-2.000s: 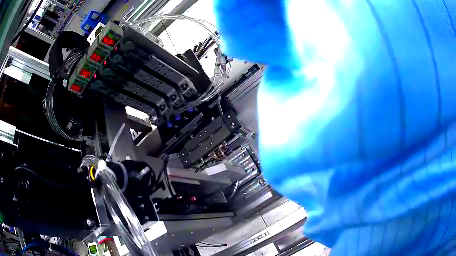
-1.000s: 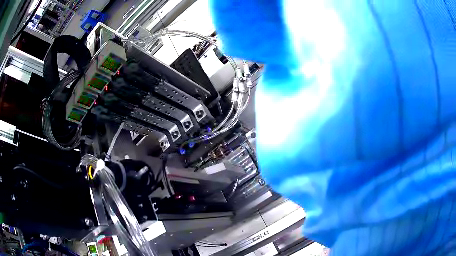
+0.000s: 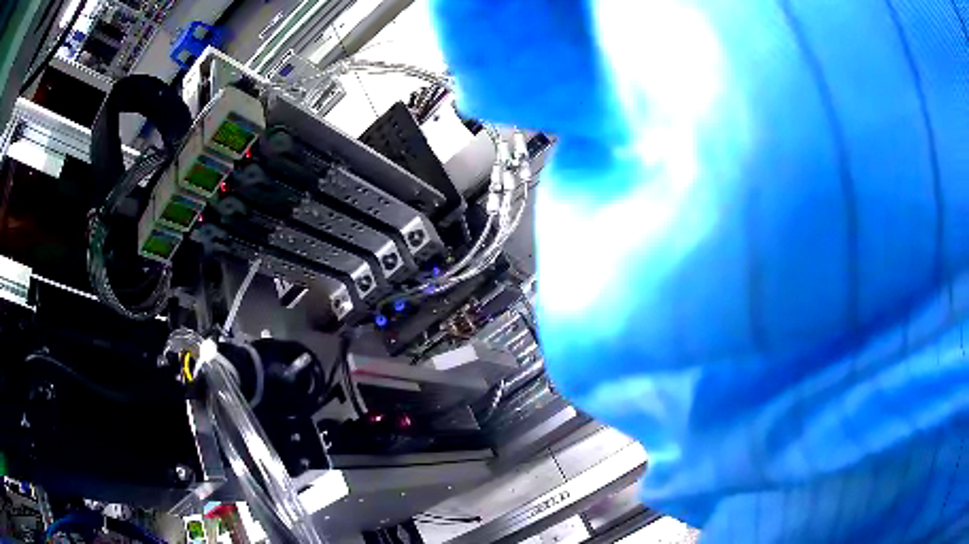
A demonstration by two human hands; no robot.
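Neither of my hands is in view. A blue workwear sleeve or garment (image 3: 808, 255) fills the right half of the picture, very close and overexposed in part. In front is a machine head with a row of small digital displays (image 3: 202, 175) glowing green with some red. Slim black and grey actuator blocks (image 3: 329, 218) run down to the right from the displays. Clear pneumatic tubing (image 3: 494, 218) curves around their lower end.
A bundle of clear tubes (image 3: 239, 430) with a white tie stands at the lower left. A black cable loop (image 3: 133, 101) is at the upper left. A long silver rail (image 3: 553, 494) lies at the bottom. A blue object (image 3: 197, 43) is at the top left.
Since two seconds ago the machine head has moved down and right relative to its surroundings, and its displays have turned from red to mostly green. The blue cloth has shifted slightly left.
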